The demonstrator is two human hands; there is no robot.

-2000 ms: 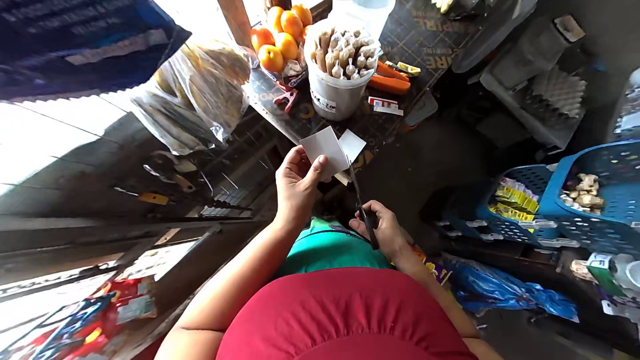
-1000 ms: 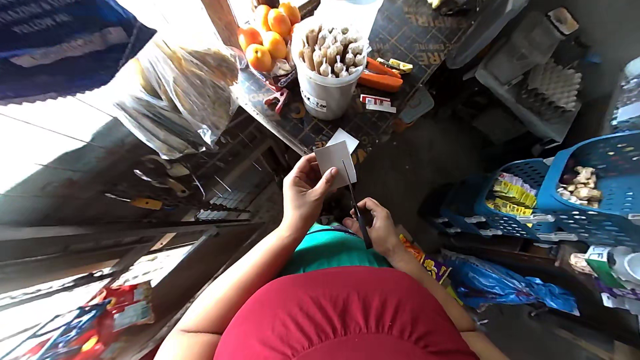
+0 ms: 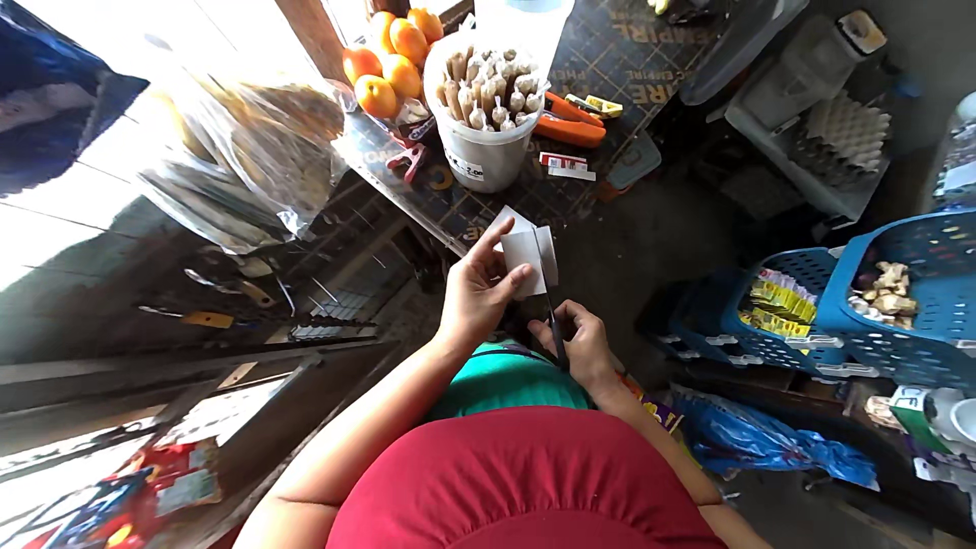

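My left hand (image 3: pixel 479 293) pinches a piece of white card or thick paper (image 3: pixel 522 259) between thumb and fingers. In my right hand (image 3: pixel 581 339) are dark-handled scissors (image 3: pixel 557 332), pointing away from me, their blades at the card. A narrow part of the card to the right of the blades stands at an angle to the rest. Another white piece (image 3: pixel 509 220) shows behind the card, partly hidden by my left fingers. Both hands are above my green garment, short of the table edge.
On the dark patterned table (image 3: pixel 488 221) stands a white bucket (image 3: pixel 488 156) of wrapped brown sticks, with orange fruits (image 3: pixel 400 72), an orange-handled tool (image 3: pixel 568 130), a red clip (image 3: pixel 408 160) and a small box (image 3: pixel 566 165). Blue baskets (image 3: pixel 858 305) are at right; plastic bags (image 3: pixel 252 152) hang at left.
The scissor blades now lie across the card, and the part to their right has come to stand at an angle. Both hands keep their hold.
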